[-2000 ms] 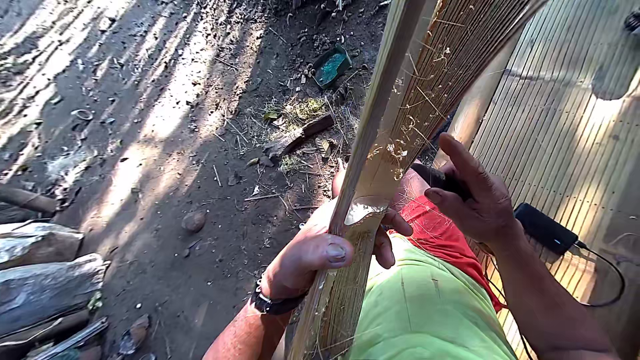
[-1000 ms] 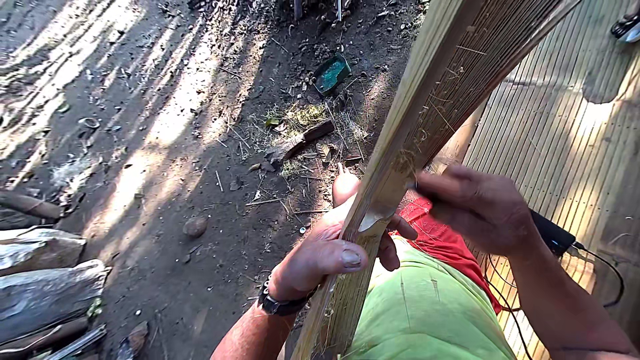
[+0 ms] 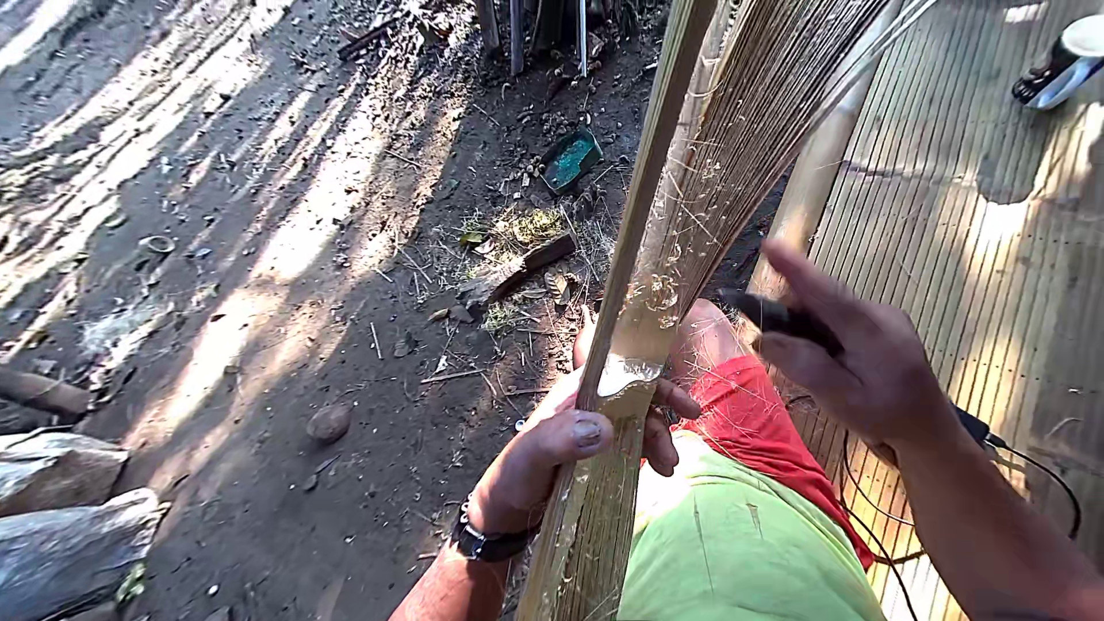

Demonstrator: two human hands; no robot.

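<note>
A long piece of split plant stem (image 3: 634, 345), probably bamboo, runs upward from the bottom of the view, its upper part fanned into many thin strips (image 3: 759, 103). My left hand (image 3: 561, 440), with a dark wristband, wraps around it from below, thumb on the near edge and fingertips showing on the far side. Fine curled shavings (image 3: 660, 293) cling to the surface above the thumb. To the right, apart from the stem, my right hand (image 3: 849, 358) grips a dark tool (image 3: 780, 319), perhaps a knife; its blade cannot be made out.
A slatted bamboo platform (image 3: 931, 224) lies at right, with a black device (image 3: 970, 424) and its cable beside my forearm. On the dirt ground are a green tray (image 3: 571, 161), a dark piece of wood (image 3: 548, 252) and a round stone (image 3: 329, 423). Filled sacks or large stones (image 3: 78, 543) lie at lower left.
My right hand comes in close to the stem one second ago and is now away from it to the right, still holding the dark tool. My left hand keeps its hold.
</note>
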